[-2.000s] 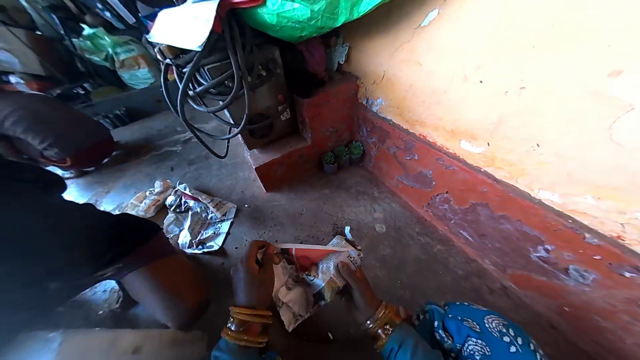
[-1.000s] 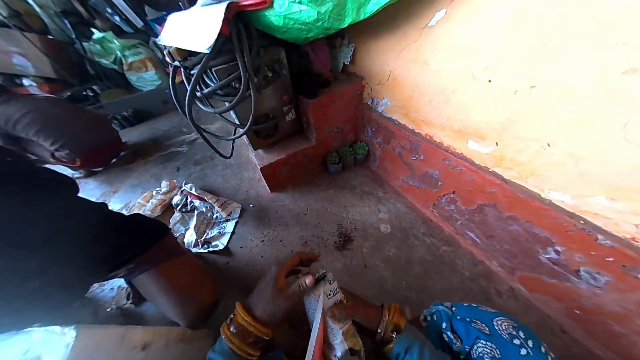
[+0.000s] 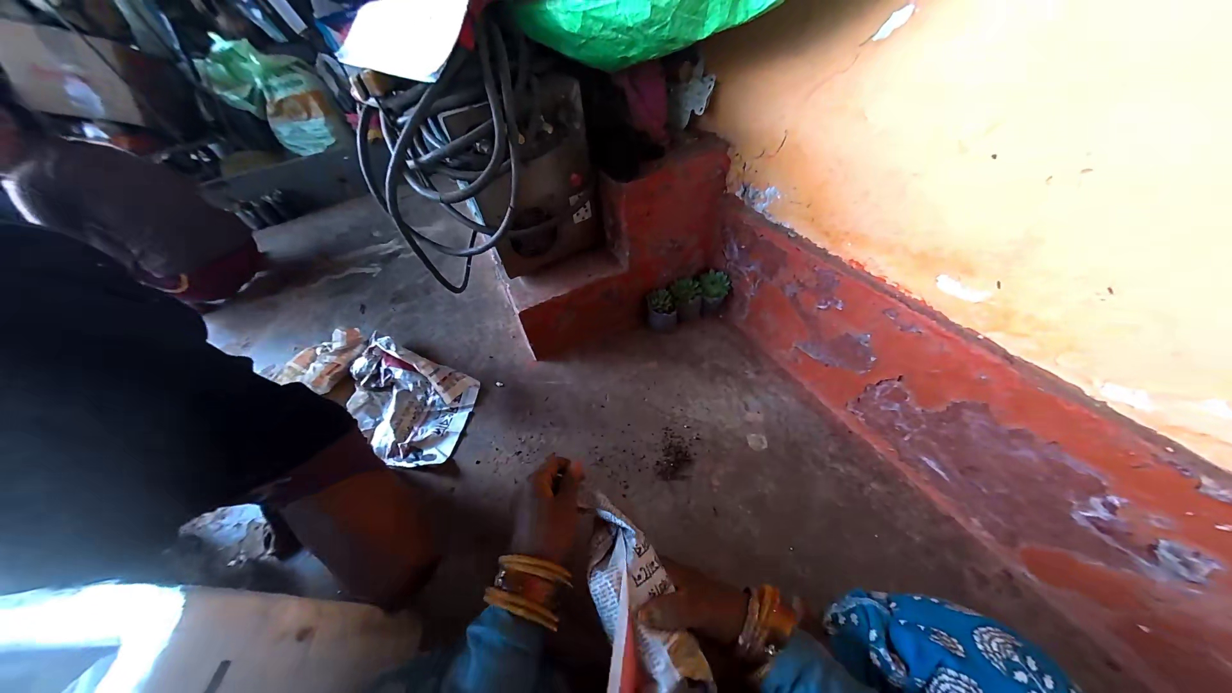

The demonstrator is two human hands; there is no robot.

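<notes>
A folded piece of printed newspaper (image 3: pixel 624 577) stands tilted between my two hands at the bottom middle. My right hand (image 3: pixel 688 611), with bangles at the wrist, grips its right side. My left hand (image 3: pixel 551 510), also with bangles, is raised at the paper's upper left with its fingers curled; whether it pinches anything is too dark to tell. Dark crumbs like soil (image 3: pixel 676 454) lie scattered on the floor just beyond the paper. Crumpled newspaper (image 3: pixel 409 404) lies on the floor to the left.
Small potted plants (image 3: pixel 687 296) stand against a red step (image 3: pixel 577 308). A metal machine (image 3: pixel 544 183) with coiled black cables (image 3: pixel 452 144) rests on the step. A peeling red and yellow wall (image 3: pixel 962 385) runs along the right. A person in dark clothes (image 3: pixel 144 414) is close on the left.
The newspaper was spread between both hands two seconds ago and is now folded narrower and lower. Since one second ago my left hand has moved left, off the top of the paper.
</notes>
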